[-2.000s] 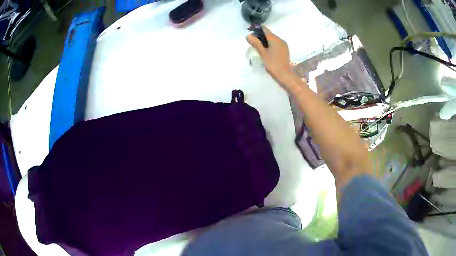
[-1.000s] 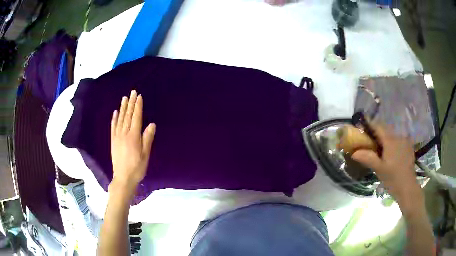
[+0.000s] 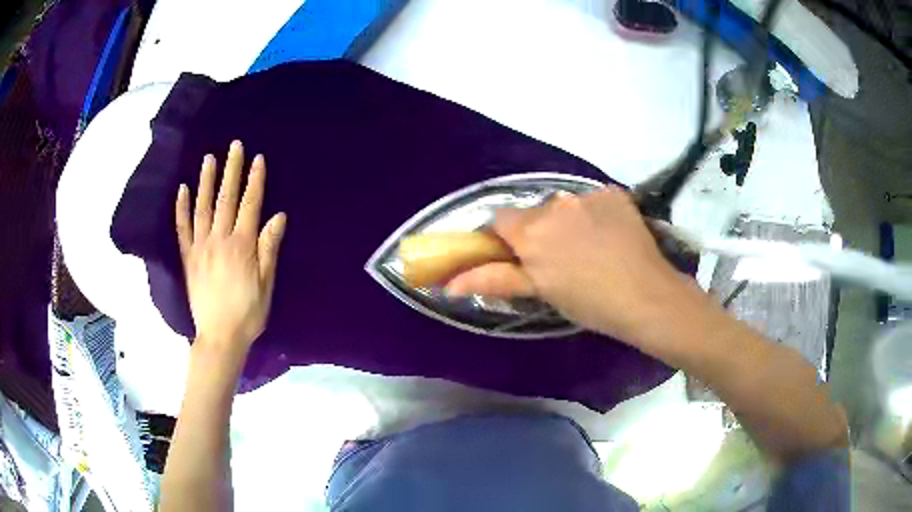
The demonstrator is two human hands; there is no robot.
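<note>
The dark purple garment (image 3: 330,210) lies spread flat across the white padded table (image 3: 500,70). My left hand (image 3: 228,258) lies palm down and flat on its left part, fingers slightly apart, holding nothing. My right hand (image 3: 575,255) is closed around the pale wooden handle of the steam iron (image 3: 450,218). The iron is over the garment's right half with its pointed tip towards the left. Whether its soleplate touches the cloth cannot be told. My right hand and the iron hide part of the garment.
A pale hose (image 3: 800,258) and dark cord (image 3: 705,100) trail from the iron. The grey iron rest (image 3: 775,320) is at right. A dark brush-like block (image 3: 645,17) is at the far edge. A blue support (image 3: 325,35) is beyond the garment. Purple cloth (image 3: 70,50) is at far left.
My right hand let go of the spray bottle and took the iron, then moved it left from the garment's right edge to over the cloth. My left hand came onto the garment.
</note>
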